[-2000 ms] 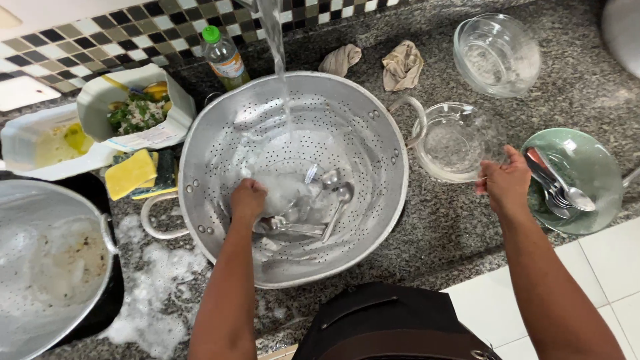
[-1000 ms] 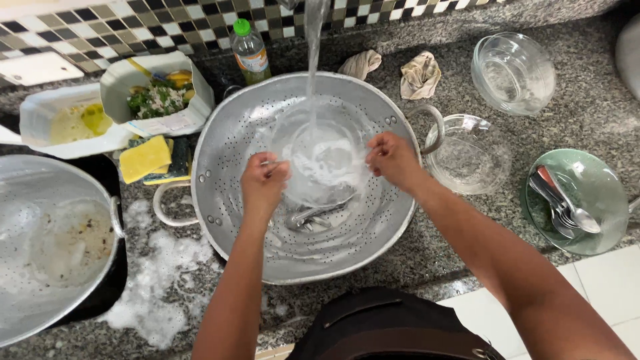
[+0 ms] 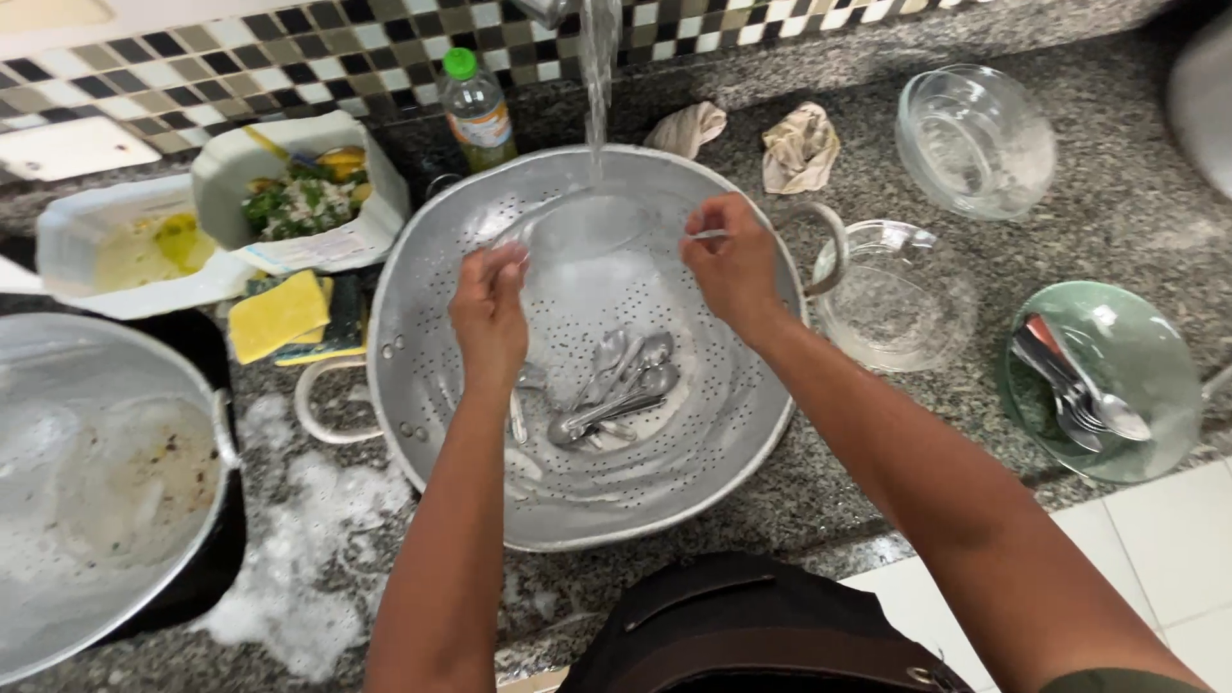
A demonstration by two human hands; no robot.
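A clear glass dish (image 3: 597, 223) is held over a large perforated aluminium colander (image 3: 616, 500). My left hand (image 3: 493, 308) grips its left rim and my right hand (image 3: 729, 258) its right rim. Running water (image 3: 597, 77) falls from the tap at the dish's far edge. Several metal spoons (image 3: 616, 385) lie in the colander below. Right of the colander, partly behind its handle, a glass dish (image 3: 895, 298) rests on the counter. Further right, a green glass plate (image 3: 1145, 356) holds spoons and forks (image 3: 1083, 399).
Stacked glass bowls (image 3: 977, 144) and crumpled cloths (image 3: 801, 149) lie at the back. A green-capped bottle (image 3: 479, 120) stands behind the colander. At left are a container of food scraps (image 3: 298, 192), a white tub (image 3: 135, 255), yellow sponges (image 3: 279, 316), a large soapy pot (image 3: 106, 481) and suds (image 3: 308, 549).
Two seconds ago my right hand was at the dish on the counter and my left was among the spoons. Both now hold a dish, raised toward the tap since one second ago.
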